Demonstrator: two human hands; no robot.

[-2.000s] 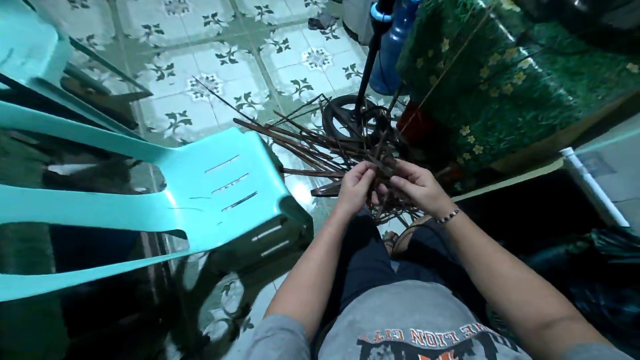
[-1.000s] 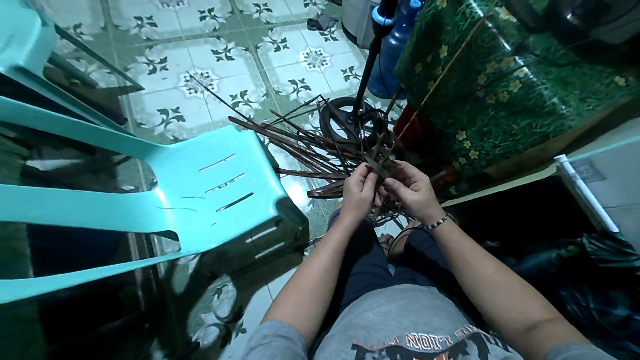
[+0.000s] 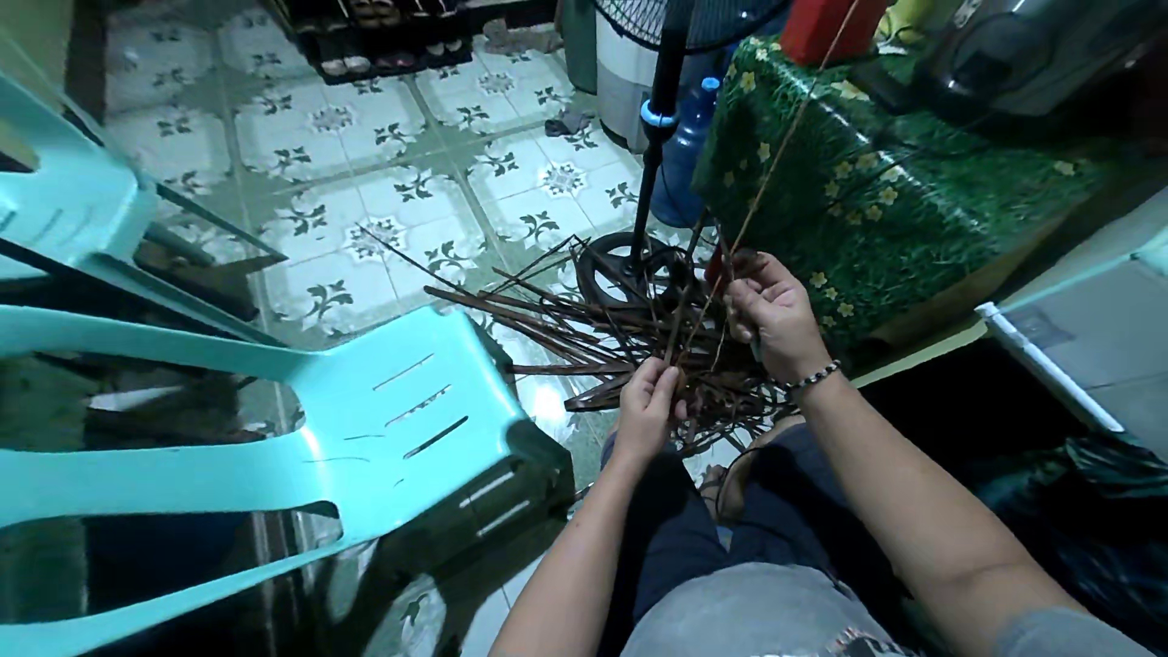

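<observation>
Long brown strips of dried plant material lie in a loose bundle at the centre, in front of my knees. My left hand is closed on a brown strip at the near side of the bundle. Above and to its right, my right hand, with a beaded bracelet on the wrist, pinches a thin brown strip that slants up to the upper right. The hands are apart, with strips running between them. Which strip ends each hand holds is hard to tell.
A turquoise plastic chair stands at the left. Behind the bundle are a stand fan's pole and a blue water bottle. A table with a green flowered cover is at the right; a shoe rack is at the back.
My hands, close together before, have moved apart, the right one up and away from the left. The view has tilted up, showing the fan's cage and the shoe rack.
</observation>
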